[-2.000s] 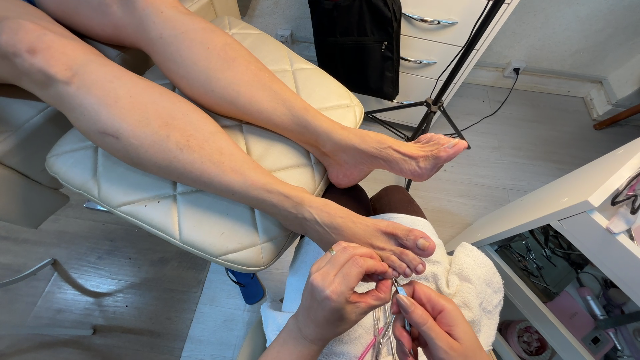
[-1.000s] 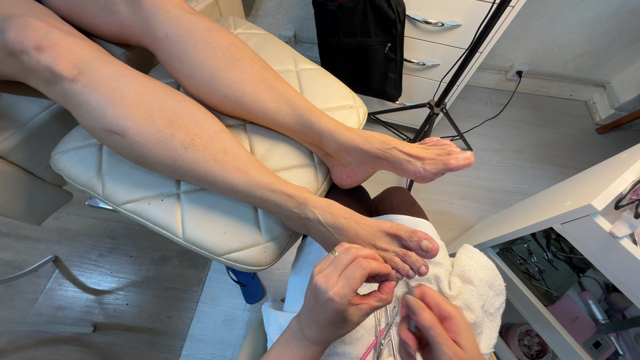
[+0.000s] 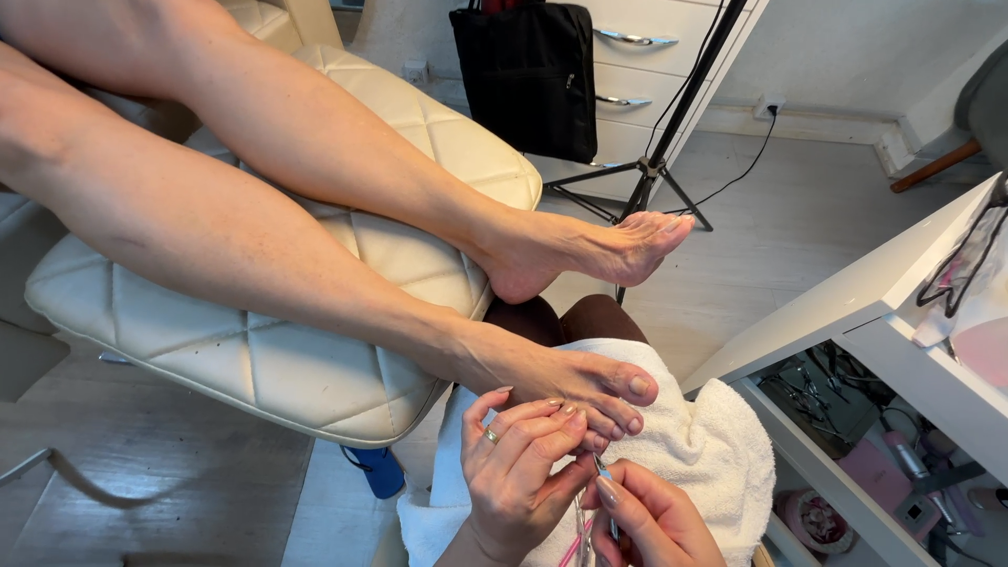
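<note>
Another person's bare foot (image 3: 543, 370) rests on a white towel (image 3: 717, 441) over my lap. My left hand (image 3: 524, 468), with a ring on one finger, holds that foot by its smaller toes. Between the thumb and fingers of my right hand (image 3: 650, 516) is a small metal nail tool (image 3: 602, 468), its tip beside the smallest toes; its exact kind cannot be told. Partly hidden under my hands, a pink-handled tool (image 3: 577, 551) and other metal implements lie on the towel. The person's other foot (image 3: 591, 248) extends past the edge of a cream quilted footrest (image 3: 315, 402).
At the right stands a white cabinet with an open drawer (image 3: 803, 480) of metal nippers and pink devices. A black tripod (image 3: 650, 169), a black bag (image 3: 524, 79) and a white drawer unit (image 3: 630, 75) are beyond the feet. A blue flip-flop (image 3: 378, 471) lies below the footrest.
My right hand, a little apart from the toes one second ago, has come back close to my left fingers with the tool. My left hand stays at the toes.
</note>
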